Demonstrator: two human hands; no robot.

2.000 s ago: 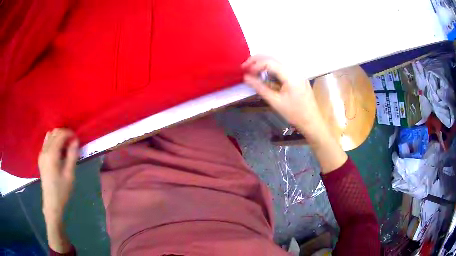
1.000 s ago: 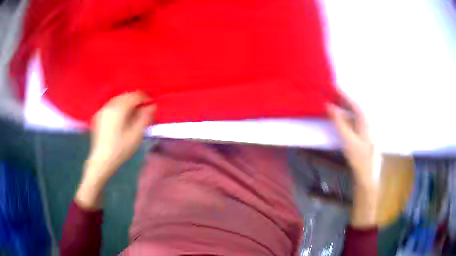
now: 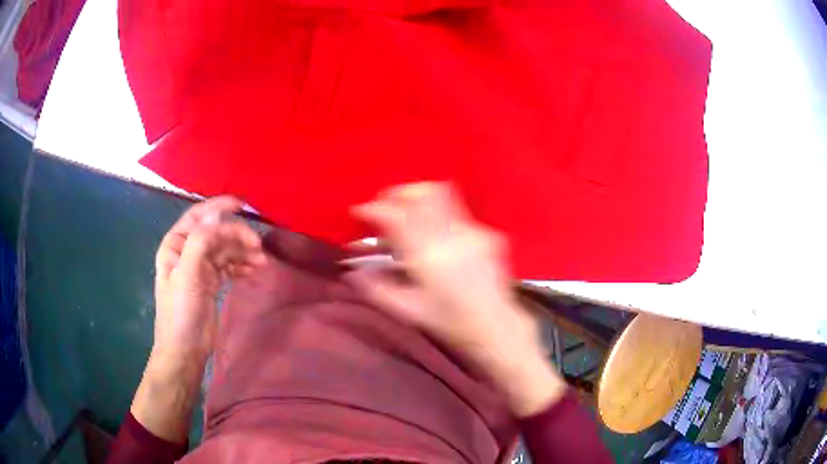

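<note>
A red jacket (image 3: 435, 118) lies spread on the white table, its lower edge at the table's front edge and partly hanging over it. My right hand (image 3: 444, 263), blurred, is at the middle of that edge, with the pale blades of thread snips (image 3: 367, 260) between thumb and fingers. My left hand (image 3: 204, 263) is at the lower left edge, fingers curled near the cloth; whether it pinches the cloth or a thread is hidden by blur.
The white tabletop (image 3: 762, 181) borders the jacket. A round wooden stool (image 3: 648, 372) stands below the table at right, beside boxes and white bags (image 3: 775, 399). Dark red cloth (image 3: 45, 45) lies at the upper left. The floor is green.
The jacket shows spread wider, its rounded corner now at right. My right hand has left that corner and moved to the middle edge. My left hand is at a pointed part of the edge.
</note>
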